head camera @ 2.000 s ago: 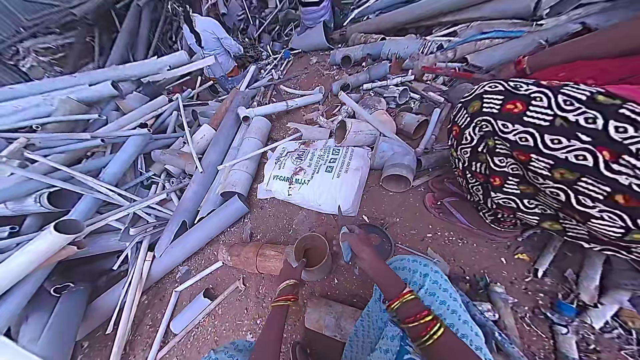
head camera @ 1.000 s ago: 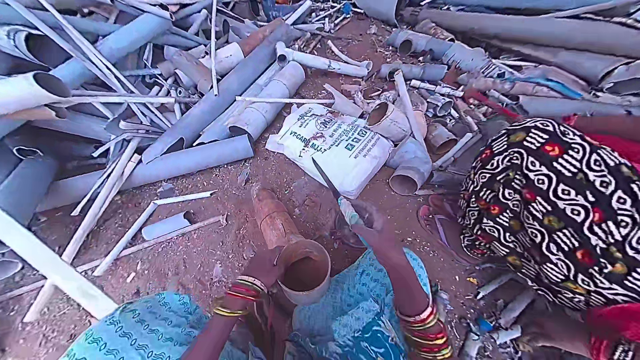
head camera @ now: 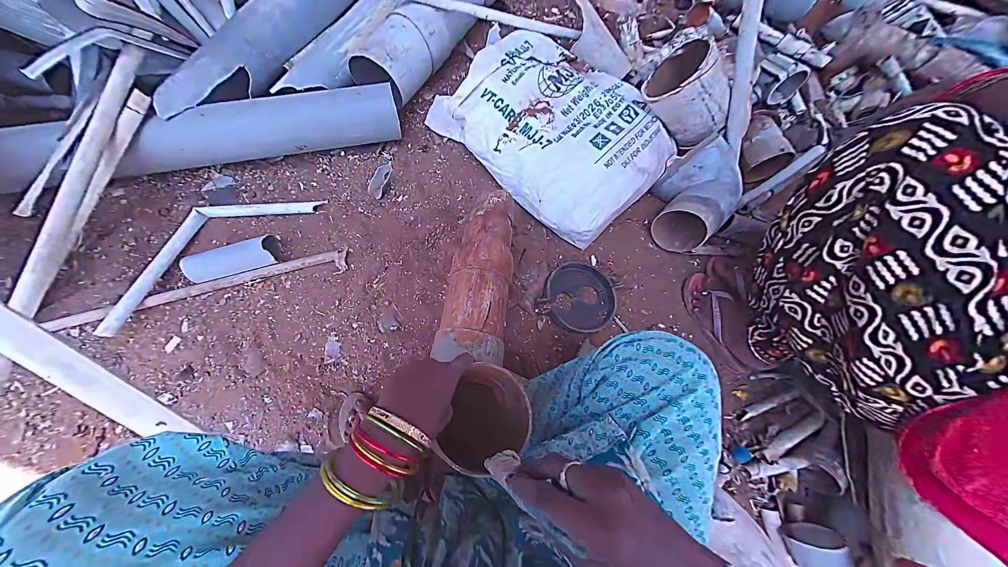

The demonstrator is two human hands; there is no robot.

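A pipe piece with a wide open socket (head camera: pixel 482 417) is in front of my lap, its brown, weathered barrel (head camera: pixel 475 295) pointing away over the soil. My left hand (head camera: pixel 417 398), with bangles at the wrist, grips the socket's left edge. My right hand (head camera: pixel 579 504) is closed around a knife at the socket's near right rim; only its pale, wrapped-looking handle (head camera: pixel 504 466) shows, and the blade cannot be made out. A round dark dish (head camera: pixel 581 298) lies on the ground beyond my knee, right of the barrel.
Grey pipes (head camera: pixel 268 130) are heaped at the upper left. A printed white sack (head camera: pixel 559 142) lies ahead, beside pipe fittings (head camera: pixel 693 213). Thin strips and a short half-pipe (head camera: pixel 230 258) lie on the left. At the right sits a person in patterned cloth (head camera: pixel 898 260), a foot close by.
The view has moved closer and downward. My right hand has come down from near the sack to the socket's near rim; the knife blade, visible earlier, no longer shows. My left hand still holds the pipe piece.
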